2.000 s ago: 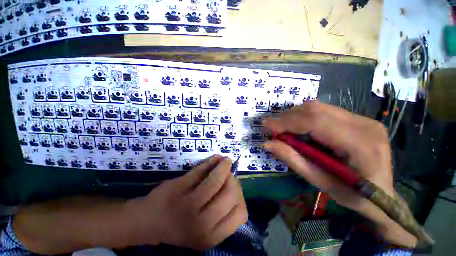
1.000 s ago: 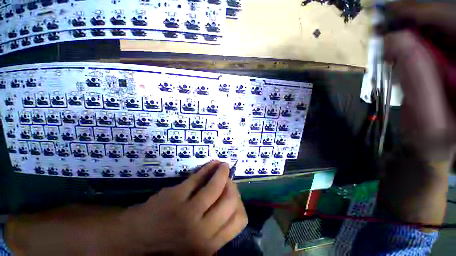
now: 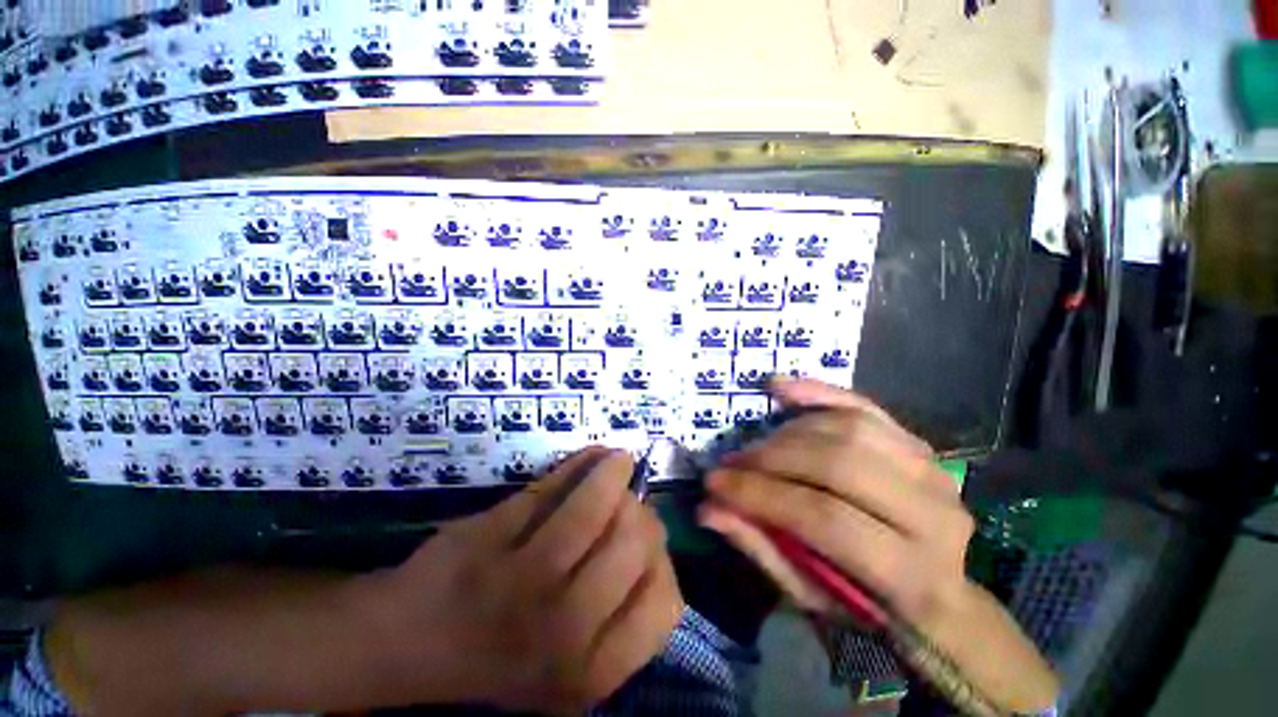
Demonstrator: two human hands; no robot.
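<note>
A long white keyboard board point(image 3: 463, 301) with rows of black parts lies across the middle. My left hand point(image 3: 575, 560) rests at its lower edge, finger and thumb closed on a thin dark pointed tool point(image 3: 642, 474), mostly hidden by the fingers. My right hand point(image 3: 841, 490) is at the board's lower right, just right of my left fingertips. It holds a red-handled iron point(image 3: 827, 572), whose patterned rear points down right. A dark blurred shape shows at the right fingertips; I cannot tell what it is. The iron's tip cannot be made out.
A second white board point(image 3: 308, 63) lies behind, beside a cream panel point(image 3: 757, 84). At right, long thin metal tools point(image 3: 1110, 252) lie by a clear round item point(image 3: 1158, 137) on a white sheet point(image 3: 1072, 84). A green object point(image 3: 1257, 87) is at the right edge.
My right hand moved from the board's right part to the upper right by the tools, then back down beside my left hand. The board shifted slightly in view. My left hand stayed nearly still.
</note>
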